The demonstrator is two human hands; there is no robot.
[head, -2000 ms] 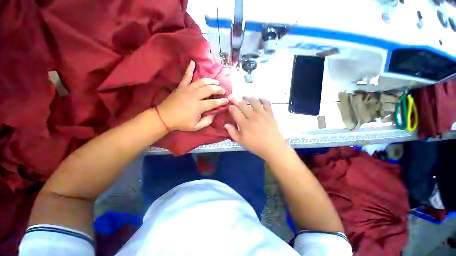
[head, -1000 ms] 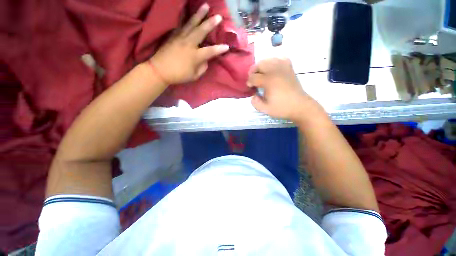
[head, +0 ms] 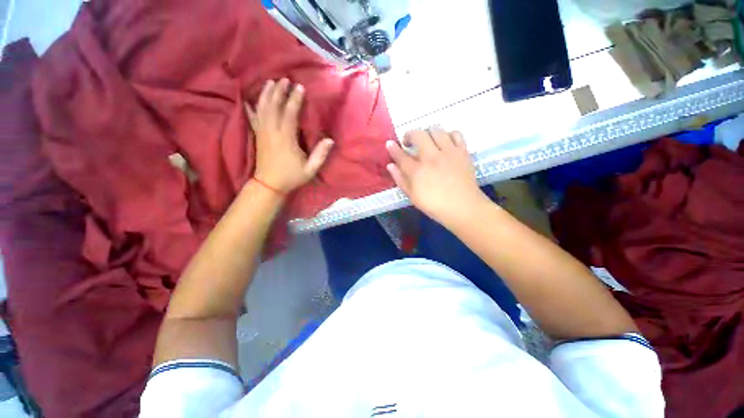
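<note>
A dark red garment piece (head: 216,122) lies gathered over the table left of and under the presser foot and needle area (head: 359,57), looking pink near the lamp. My left hand (head: 283,139) lies on the cloth with its fingers spread, palm down, holding nothing. My right hand (head: 434,166) is at the cloth's right edge near the table's front edge, fingers bent. A small grey thing shows between its thumb and fingers, too unclear to name. A small tan patch (head: 183,166) shows on the cloth at the left.
A black smartphone (head: 530,49) lies right of the needle. A small tan square (head: 585,100) lies beside it, and tan fabric strips (head: 653,53) are heaped farther right. A printed measuring tape (head: 571,147) runs along the front edge. More dark red garments (head: 669,237) lie below at the right.
The view has shifted and turned. My left hand has moved away from the needle and my right hand, and its fingers point away from me. My right hand has moved to the cloth's right edge.
</note>
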